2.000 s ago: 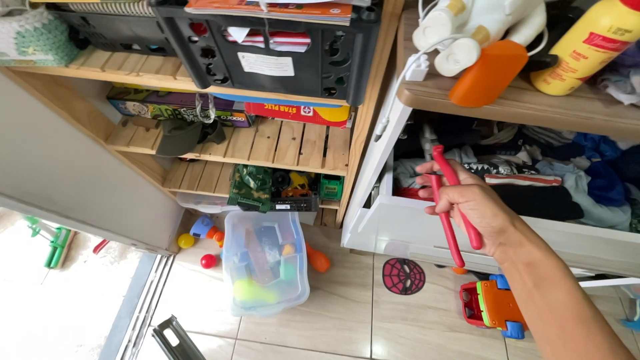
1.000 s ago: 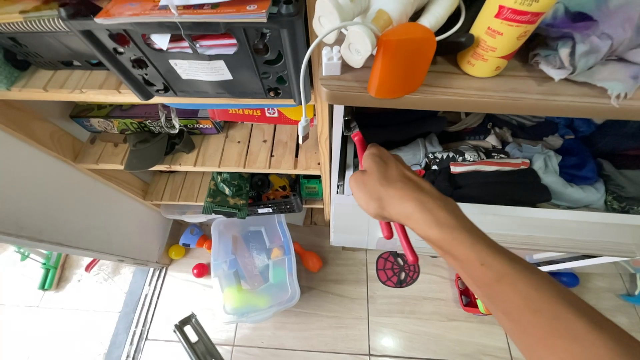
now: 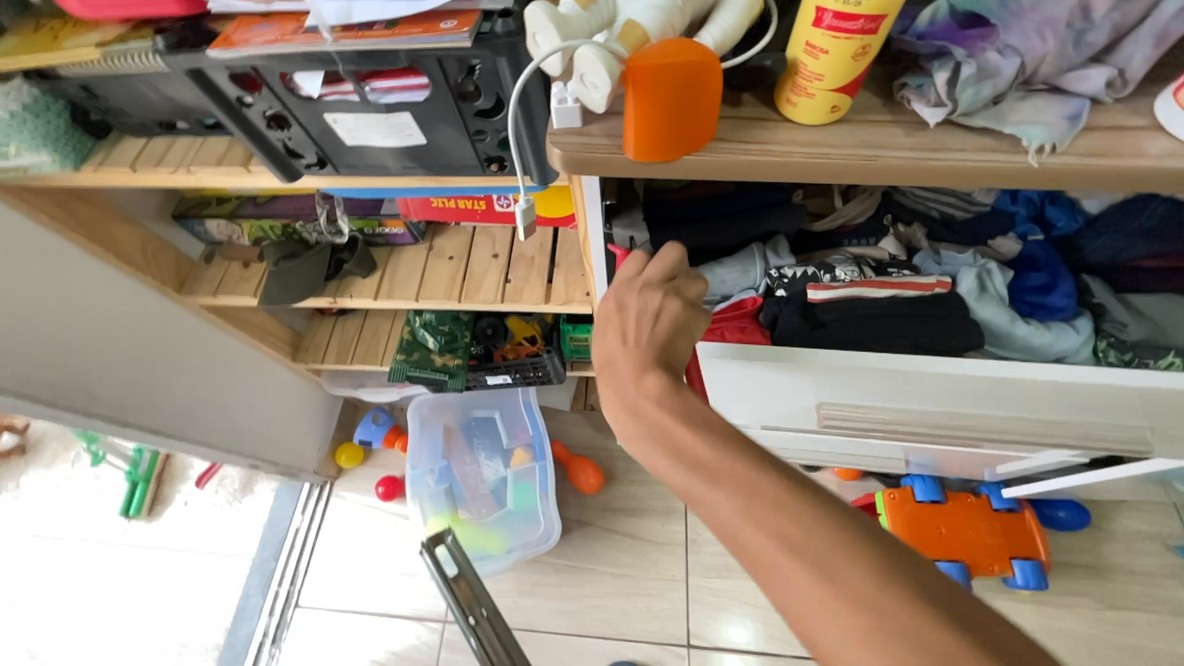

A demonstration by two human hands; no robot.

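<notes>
My right hand (image 3: 652, 324) is closed around a red-handled tool, at the left end of an open white drawer (image 3: 925, 384). Only bits of the tool's red handles (image 3: 618, 252) show past the fingers; its jaws are hidden, so its kind is unclear. Folded clothes (image 3: 879, 314) fill the drawer, among them a red garment (image 3: 740, 322) close beside the hand. My left hand is not in view. A metal drawer slide rail (image 3: 472, 601) sticks up from the bottom edge of the view; what holds it cannot be seen.
Above the drawer, a wooden top (image 3: 832, 153) carries an orange object (image 3: 672, 100), a yellow bottle (image 3: 832, 60) and a hanging white cable (image 3: 514, 120). Slatted shelves (image 3: 472, 268) stand left. On the tiled floor lie a clear plastic bin (image 3: 546, 499), small balls and an orange toy vehicle (image 3: 967, 532).
My right hand, with the red-handled tool, has moved from in front of the drawer to its left end. The view has shifted closer to the drawer.
</notes>
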